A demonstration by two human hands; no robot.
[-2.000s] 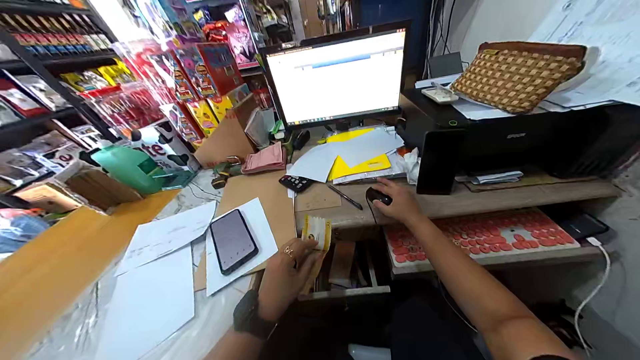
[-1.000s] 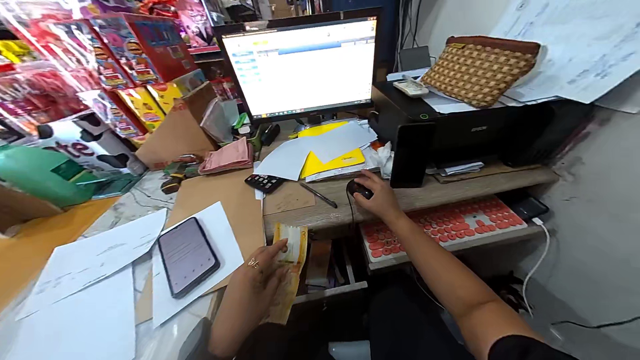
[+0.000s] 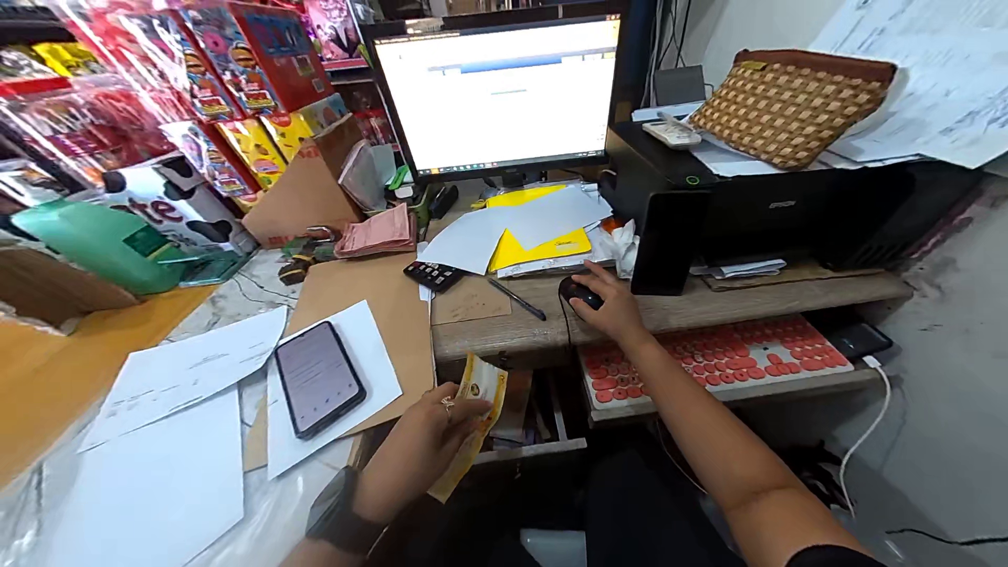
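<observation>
My left hand [image 3: 429, 441] holds a yellow and white banknote-like slip [image 3: 482, 390] over a half-open drawer [image 3: 543, 450] below the desk edge. On the desktop my right hand [image 3: 610, 309] rests over a black computer mouse [image 3: 581, 294]. A pen [image 3: 516, 299] and a black remote control [image 3: 433, 275] lie to the left of the mouse. A lit smartphone [image 3: 319, 378] lies on white paper at the left. Behind the desk papers stands a monitor [image 3: 496, 94] with a mostly white page.
A red and white keyboard [image 3: 717, 362] sits on a lower shelf at right. A black Epson printer [image 3: 756, 213] carries a woven pouch [image 3: 791, 106]. White sheets [image 3: 157, 480], pink slips [image 3: 378, 232], a green bottle [image 3: 94, 244] and packaged goods fill the left side.
The page on the monitor now shows less content than before. My left hand still holds the slip, and my right hand stays at the mouse.
</observation>
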